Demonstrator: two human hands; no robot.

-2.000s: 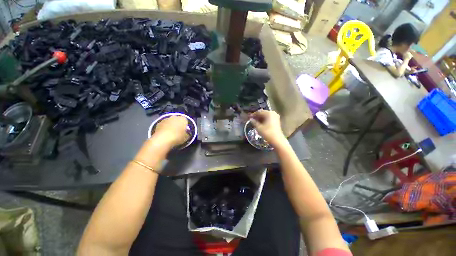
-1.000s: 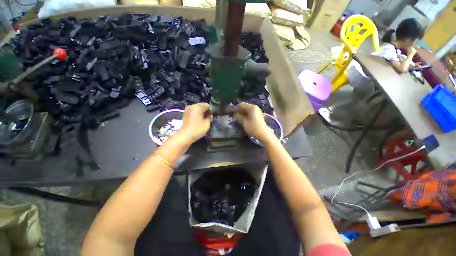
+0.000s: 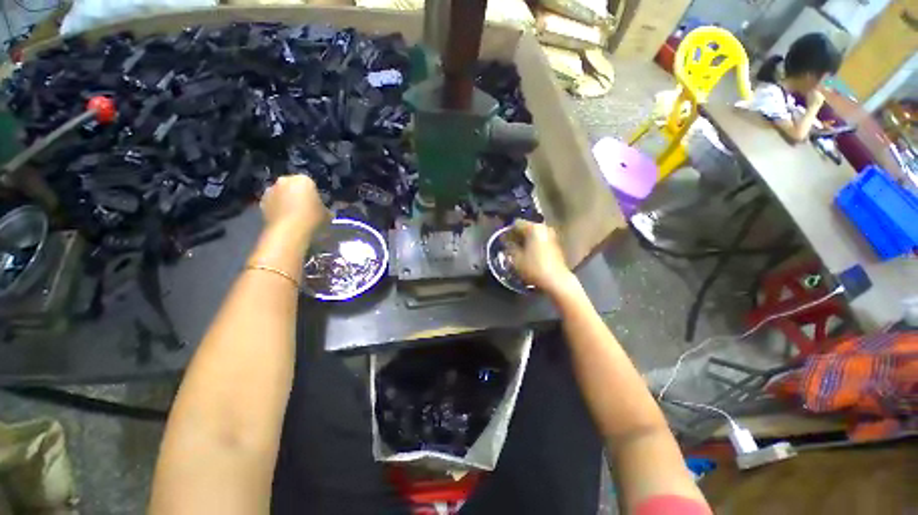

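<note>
The green hand press (image 3: 446,151) stands straight ahead, with its metal fixture (image 3: 433,248) under the ram. My left hand (image 3: 294,204) is at the near edge of the heap of black parts (image 3: 151,121), above and left of the left bowl; its fingertips are hidden. The left bowl (image 3: 347,264) shows small silvery metal parts inside. My right hand (image 3: 536,251) is over the right bowl (image 3: 499,264) with its fingers down in it; whether it pinches a piece cannot be told. No black part can be made out in the fixture.
An open container (image 3: 380,417) with black parts is below the table edge. A second press lever with a red knob (image 3: 101,109) and a clear bowl (image 3: 20,241) are far left. Cardboard edging (image 3: 569,151) rises at right. A person (image 3: 795,96) sits at a side table (image 3: 770,151).
Both hands have left the fixture. My left hand has moved left and up to the heap, uncovering the left bowl. My right hand has moved right and down to the right bowl.
</note>
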